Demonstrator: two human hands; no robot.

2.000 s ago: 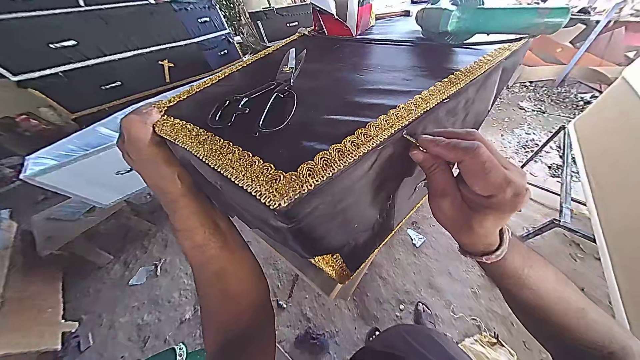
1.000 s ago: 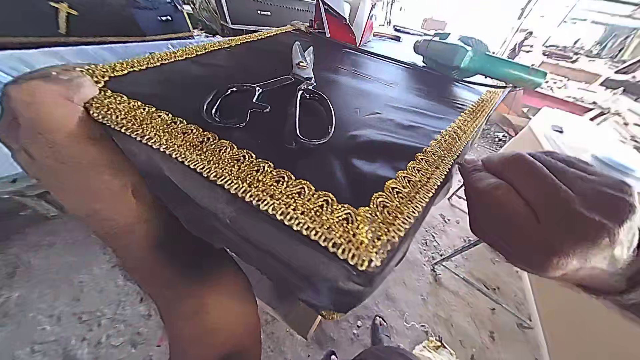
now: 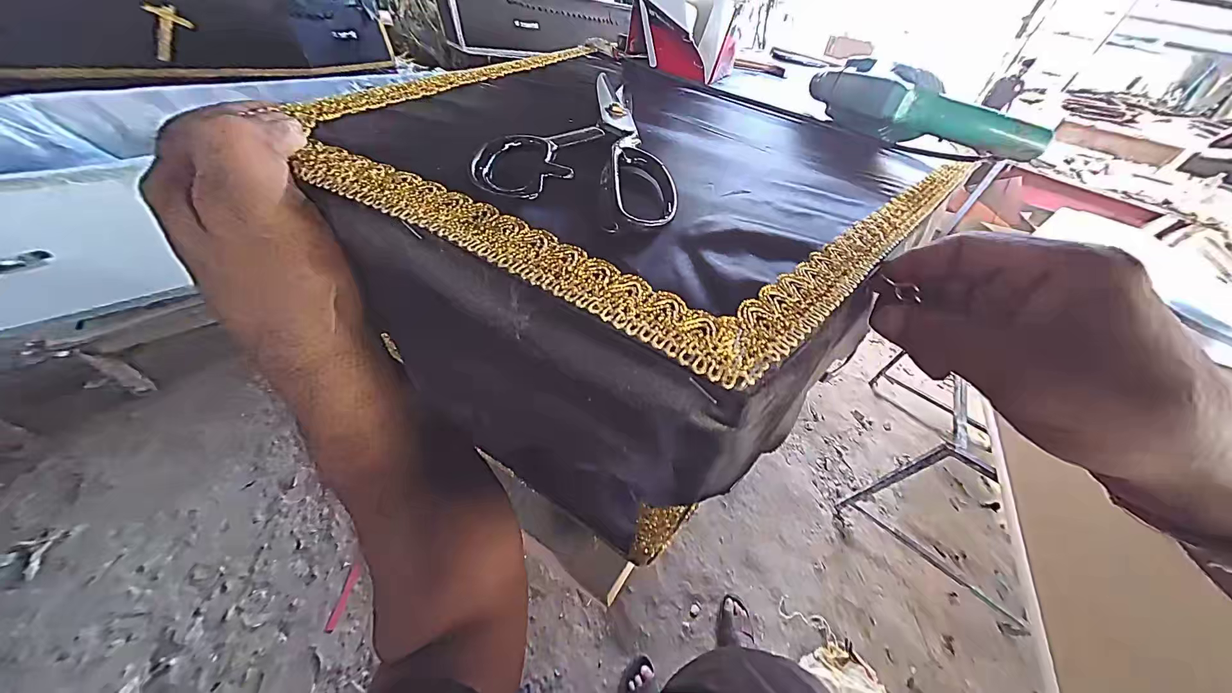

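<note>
A coffin-like box covered in black fabric [image 3: 539,356] fills the middle of the head view, with gold braided trim [image 3: 539,252] along its top edges. My left hand [image 3: 231,154] rests at the far left corner, on or beside the trim; its fingertips are partly hidden. At the box's right side, my right hand [image 3: 1011,308] pinches a small thin metal piece [image 3: 903,286] close below the trim. Scissors [image 3: 621,125] with black handles lie with blades apart on the black top. A gold trim patch [image 3: 662,529] covers the lower front corner.
A green power tool [image 3: 934,111] lies at the top's far right. Metal trestle legs [image 3: 953,448] stand below right, beside a tan panel [image 3: 1107,568]. A pale blue-white box [image 3: 87,241] and a dark one with a gold cross [image 3: 166,31] are at the left. Feet show below.
The view has shifted closer to the box since two seconds ago. My right hand has moved relative to the box and stays at its right side; my left hand remains at the left corner.
</note>
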